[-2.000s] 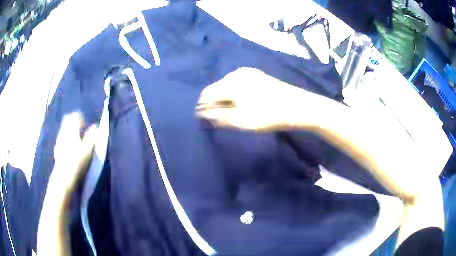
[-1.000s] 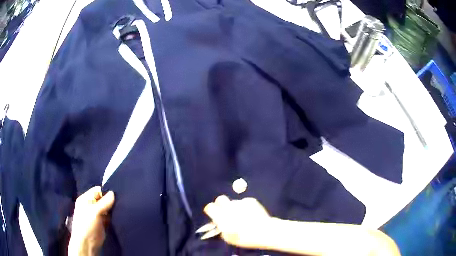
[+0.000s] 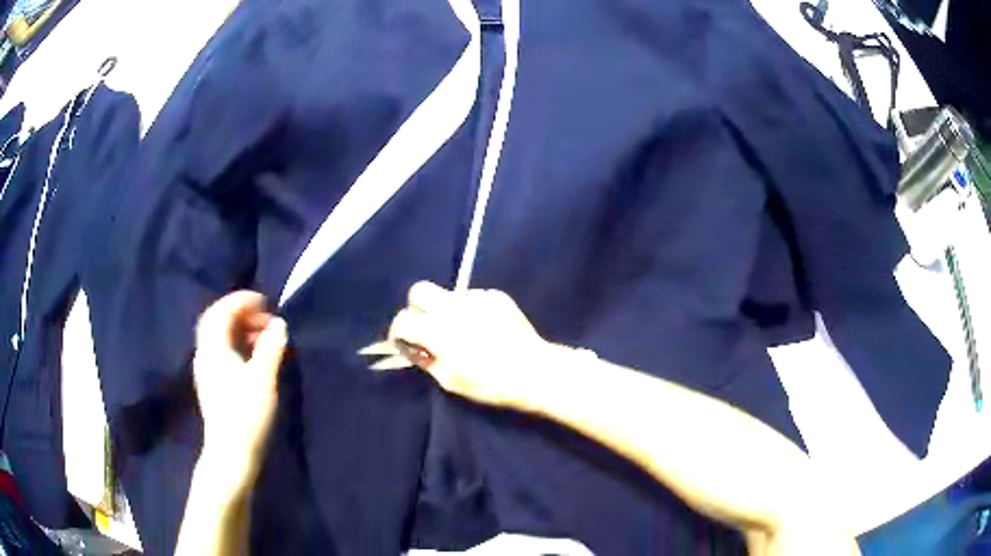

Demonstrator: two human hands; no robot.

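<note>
The navy jacket [image 3: 652, 206] lies spread in front of me, its front open in a V. White edge trim [image 3: 383, 174] runs down the left front, and a narrower white strip [image 3: 494, 152] runs down the other front. My left hand [image 3: 241, 345] pinches the left front edge at the lower end of the trim. My right hand [image 3: 467, 339] is closed around thread snips [image 3: 383, 354], blades pointing left over the jacket. Its fingers lie at the lower end of the narrower strip; whether they also grip cloth is hard to tell.
Another navy garment [image 3: 44, 282] with a thin white edge lies at the left. At the right are a metal flask [image 3: 932, 158], black straps [image 3: 869, 65] and a thin ruler-like strip [image 3: 963, 326] on the white table [image 3: 869, 456]. Blue floor shows at the lower right.
The jacket shows further right and the collar is nearly out at the top. My right hand has come from the chest area down to the front opening, and my left hand has come to the trim's end.
</note>
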